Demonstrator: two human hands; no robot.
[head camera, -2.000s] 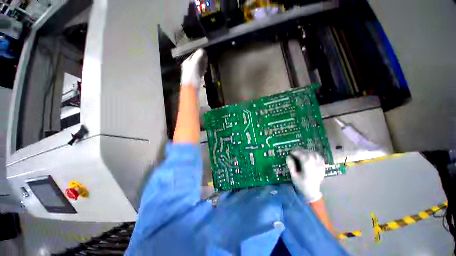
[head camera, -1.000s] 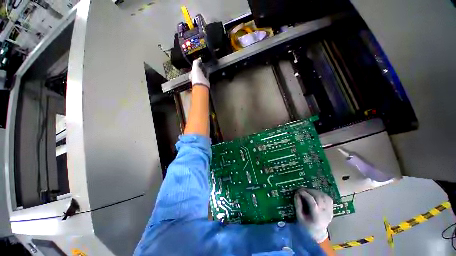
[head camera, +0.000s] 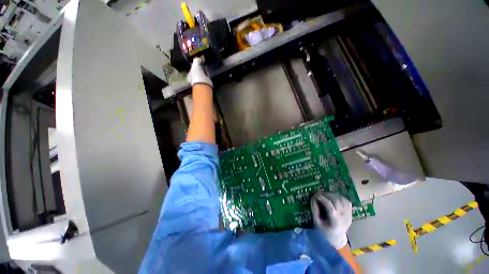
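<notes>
The large green printed circuit board (head camera: 273, 179) lies flat in front of me, solder side up, its near edge at my body. My right hand (head camera: 331, 214), gloved, rests on its near right part with fingers curled; whether it grips anything is hidden. My left hand (head camera: 198, 74), gloved, is stretched forward over the rail, its fingertips at the front of the black tape dispenser (head camera: 194, 43) with red lit digits and a yellow part on top. Whether the fingers hold tape is too small to tell.
A whitish-lilac applicator bottle (head camera: 389, 172) lies on the right metal ledge (head camera: 370, 140). A yellow tape roll (head camera: 247, 35) sits beside the dispenser. Metal and dark conveyor rails (head camera: 295, 88) run beyond the board. Grey machines (head camera: 120, 123) stand at both sides.
My left hand has moved from the rail's left end to the dispenser's front and stays there. My right hand stays on the board. The view has shifted.
</notes>
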